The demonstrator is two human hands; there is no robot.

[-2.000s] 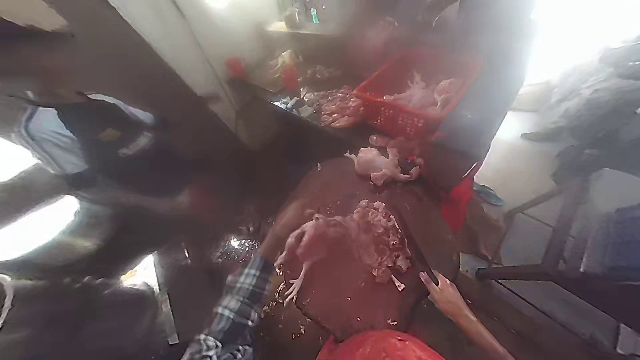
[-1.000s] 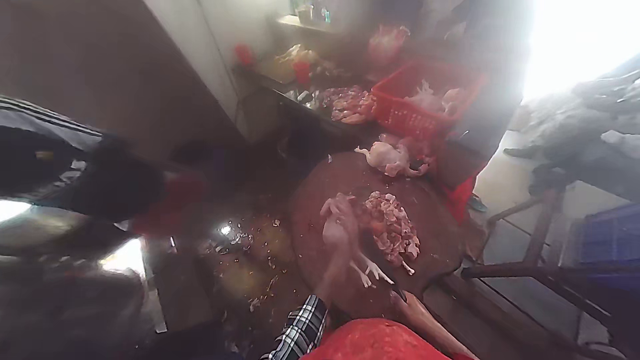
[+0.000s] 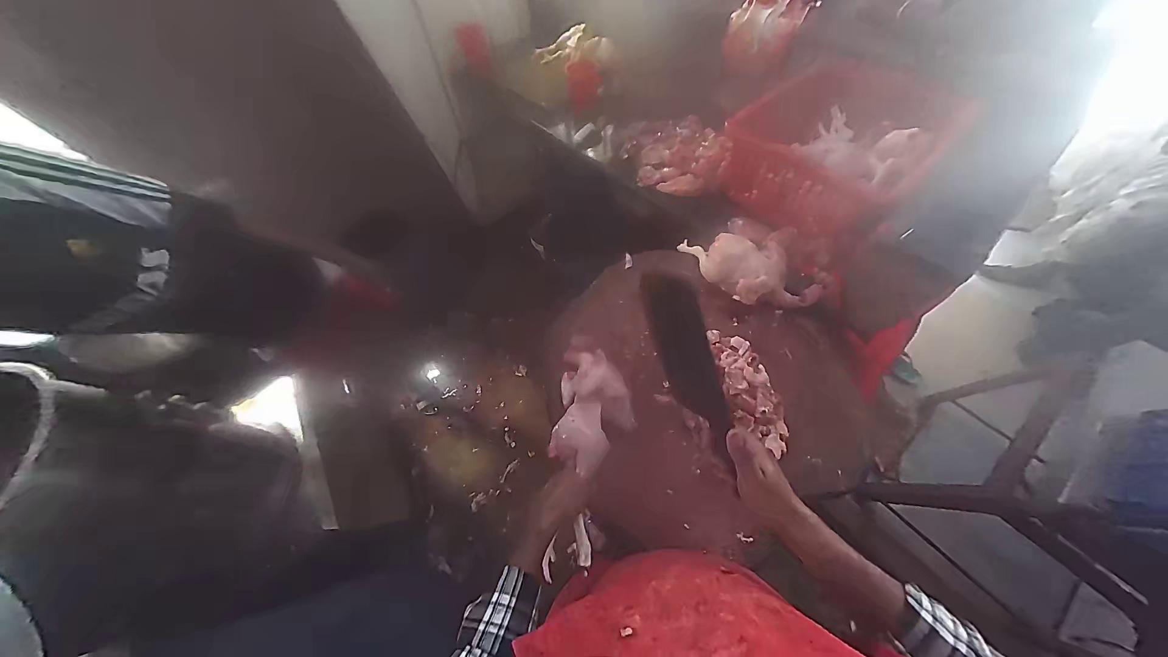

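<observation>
My left hand [image 3: 558, 500] is closed around the leg end of a plucked chicken [image 3: 589, 415], whose feet hang below the hand at the left edge of the round chopping block [image 3: 639, 497]. In my right hand [image 3: 765, 474] is the handle of a broad dark cleaver [image 3: 680, 342], its blade pointing away over the block. A heap of chopped chicken pieces [image 3: 750, 388] lies just right of the blade. Another plucked chicken [image 3: 744, 265] rests at the block's far edge.
A red plastic basket [image 3: 785, 173] holding chickens stands beyond the block, with a pile of cut meat [image 3: 680, 155] to its left. Metal bars [image 3: 949, 495] run at the right. A person [image 3: 100, 246] is at the left. Scraps litter the surface left of the block.
The cleaver now shows clearly over the block, left of the chopped pieces. The held chicken and my left hand have moved left, away from the heap.
</observation>
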